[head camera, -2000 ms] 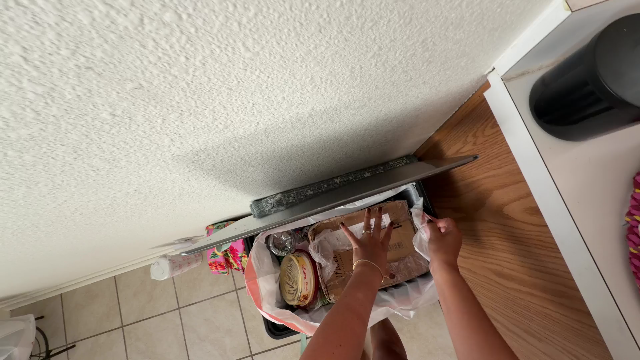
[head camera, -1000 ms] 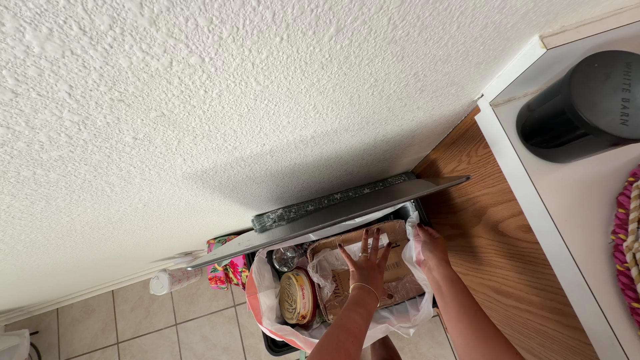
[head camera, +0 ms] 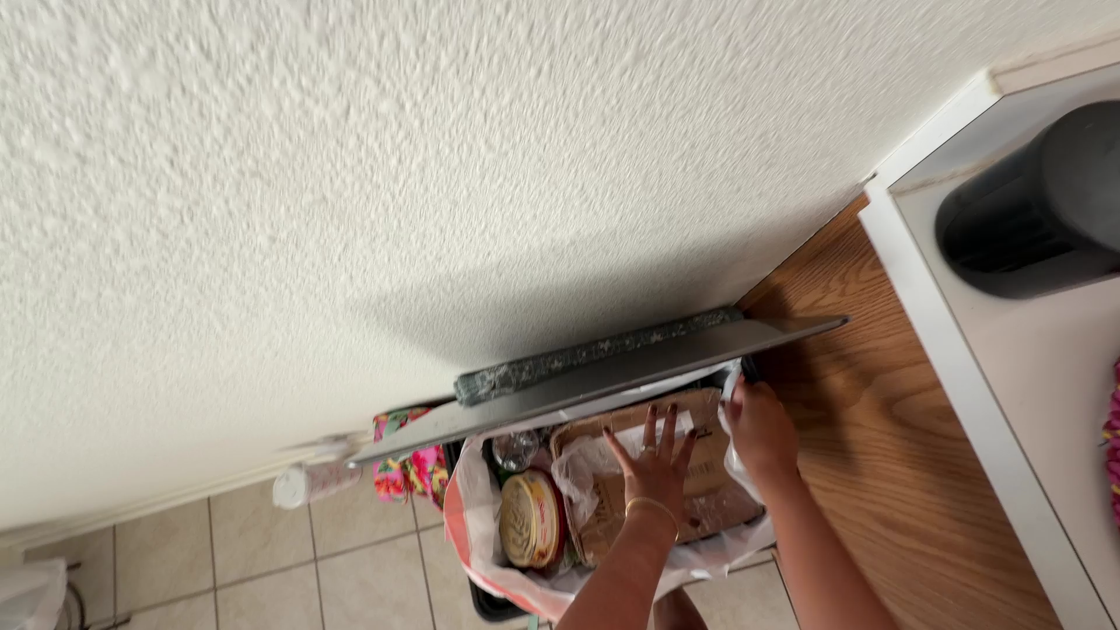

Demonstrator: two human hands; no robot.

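Observation:
My left hand, with a ring and a bracelet, lies spread on a flattened cardboard box inside a lined trash bin. At the bin's upper right corner, my right hand has its fingers closed on the edge of the white plastic liner. A round food tub with a yellowish lid sits left of the cardboard, below some crumpled clear plastic. The bin's dark lid stands raised along the wall side. Dark rim shows at the lower left.
The textured wall rises behind the lid. A wood panel and a white shelf with a dark jar are at right. Floral cloth and a white roll-shaped item are at left, above the tiled floor.
My right hand has moved up along the bin's right edge toward the lid, still at the liner. My left hand stays spread on the cardboard.

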